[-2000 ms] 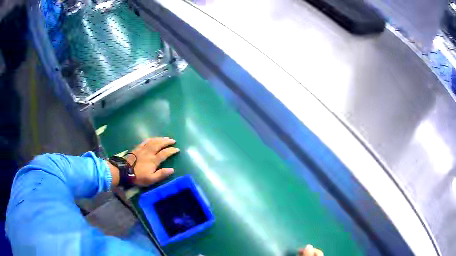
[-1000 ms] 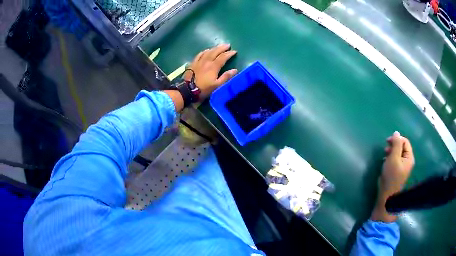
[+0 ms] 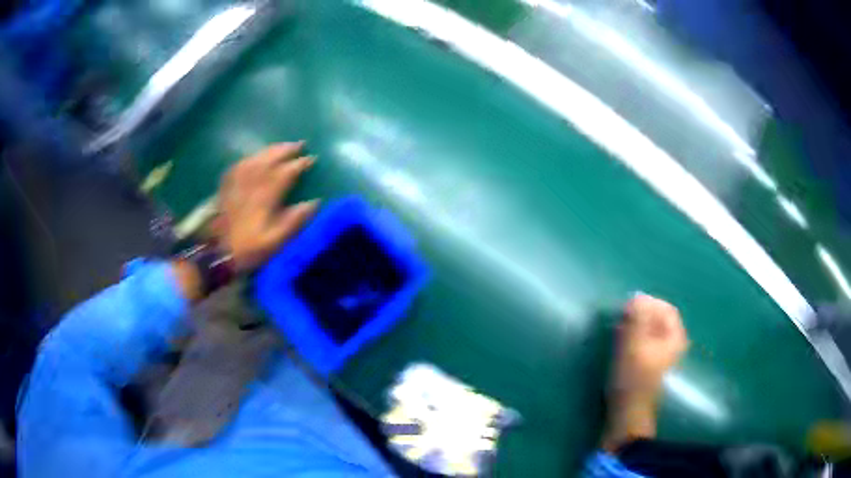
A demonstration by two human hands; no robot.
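Observation:
The view is blurred. My left hand (image 3: 259, 205) lies on the green bench mat with its fingers apart, holding nothing. It is just left of an open blue bin (image 3: 390, 301) with a dark heap inside. My right hand (image 3: 650, 334) rests on the mat at the right with its fingers curled; I cannot tell whether anything is in it. A whitish crinkled bundle (image 3: 442, 422) with yellowish bits lies near the bench edge, between the bin and my right hand.
A dark object (image 3: 695, 459), partly cut off, is by my right wrist at the bottom edge. Pale yellow tape strips (image 3: 198, 217) are on the left bench edge. A white rail (image 3: 597, 121) curves along the far side of the green mat (image 3: 485, 196). Something yellow shows at lower right.
The camera view has swung, so the bin, bundle and hands appear further left and lower than one second ago. My left hand stays beside the bin. The bundle was not in view two seconds ago.

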